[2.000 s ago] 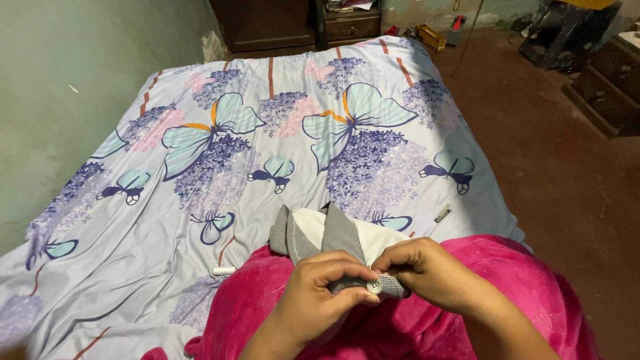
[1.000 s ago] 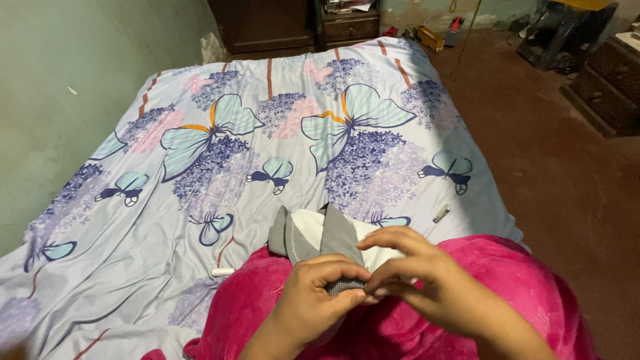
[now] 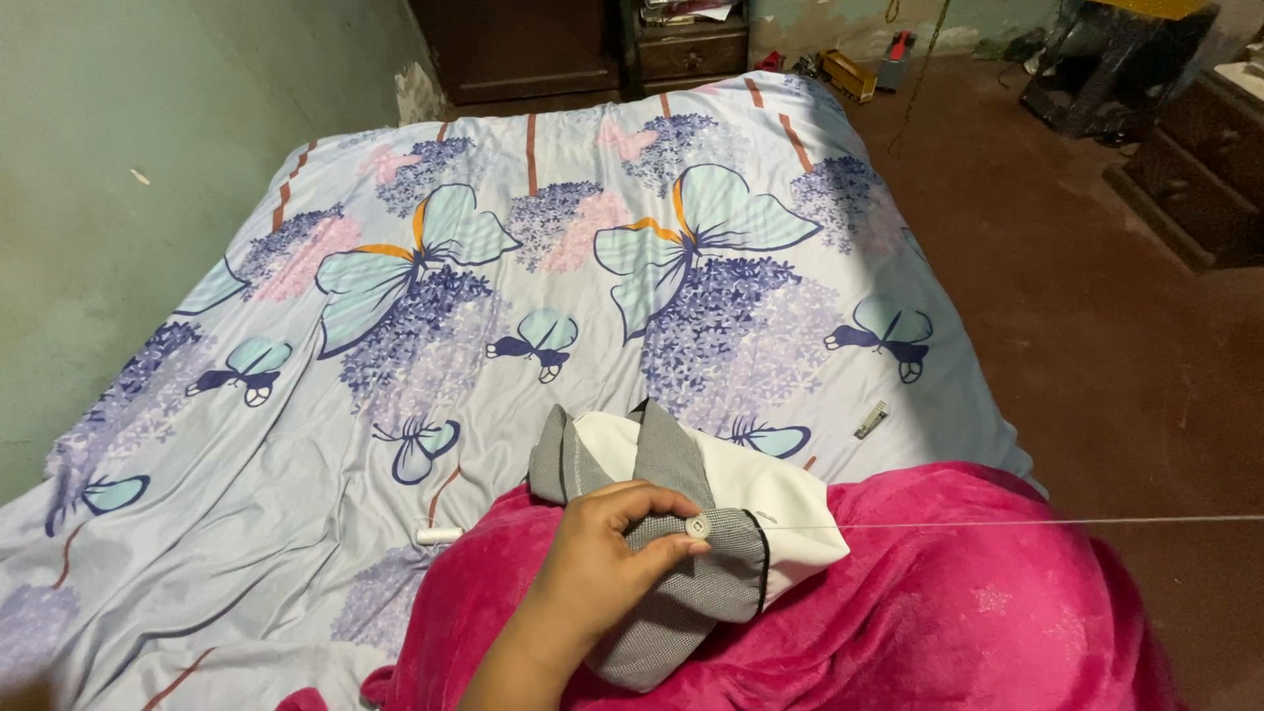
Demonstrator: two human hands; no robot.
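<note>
My left hand [image 3: 617,553] pinches a pale button [image 3: 698,526] between thumb and index finger, against the grey checked fabric of a grey and white garment [image 3: 726,568]. The garment lies bunched on a bright pink plush blanket [image 3: 938,583]. A white thread [image 3: 987,520] runs taut from beside the button to the right edge of the view. My right hand is out of view. Left of the garment, on the bedsheet, lies a white thread spool [image 3: 438,535]. A metal nail clipper [image 3: 871,420] rests on the sheet beyond the blanket.
A bed with a butterfly-print sheet [image 3: 592,286] fills the middle. A green wall [image 3: 178,178] stands at the left. Dark wooden drawers [image 3: 691,51] stand past the bed's far end, with a yellow toy truck [image 3: 846,76] on the floor nearby. Another dark drawer unit [image 3: 1200,163] is at the right.
My right hand, at the button beside my left hand in both earlier frames, has left the view to the right. The thread now stretches out that way. My left hand stays on the garment.
</note>
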